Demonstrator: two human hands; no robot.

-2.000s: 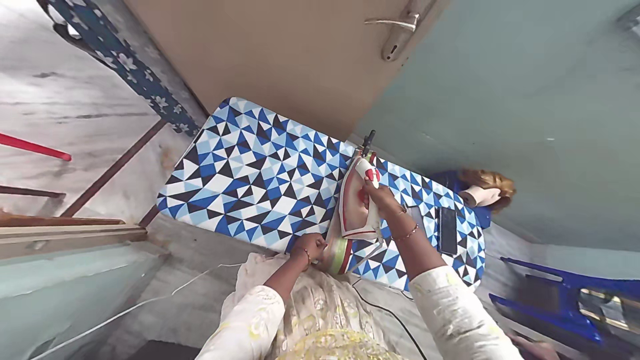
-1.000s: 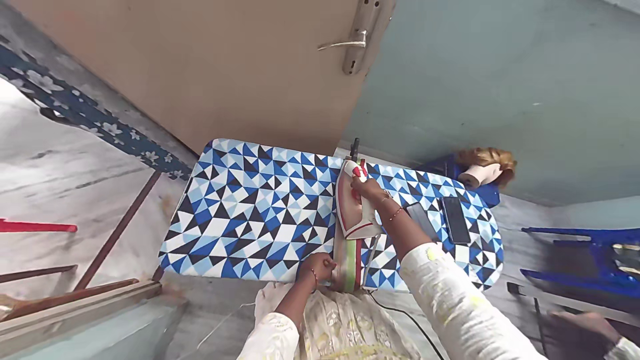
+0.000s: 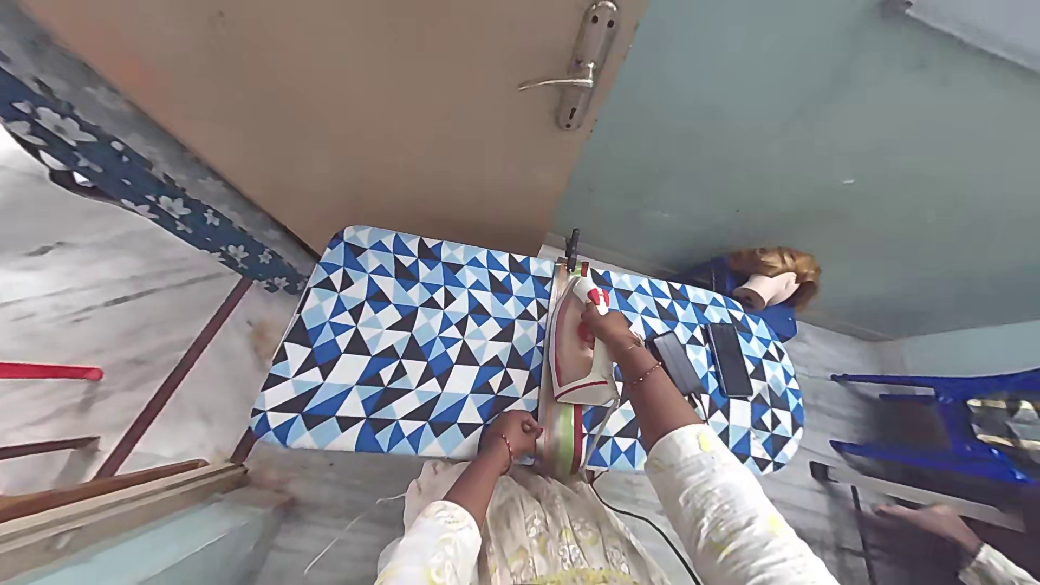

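Observation:
A clothes iron (image 3: 578,345) in beige, white and red lies on a narrow striped fabric strip (image 3: 566,435), which runs across an ironing board (image 3: 406,349) with a blue, black and white triangle pattern. My right hand (image 3: 608,325) is closed around the iron's handle. Below and left of the iron, my left hand (image 3: 512,435) pinches the strip's left edge near the board's front. A black clip (image 3: 573,248) sits at the strip's far end, on the board's back edge. The strip's part under the iron is hidden.
A black phone (image 3: 730,360) and a dark rectangular device (image 3: 676,363) lie on the board's right part. Behind it is a mannequin head with a wig (image 3: 776,276). A blue chair (image 3: 942,422) and another person's hand (image 3: 934,520) are at right; a door handle (image 3: 581,77) is above.
The view has shifted. The iron, tilted across the strip two seconds ago, now lies more in line with it, still in my right hand. My left hand stays near the front edge.

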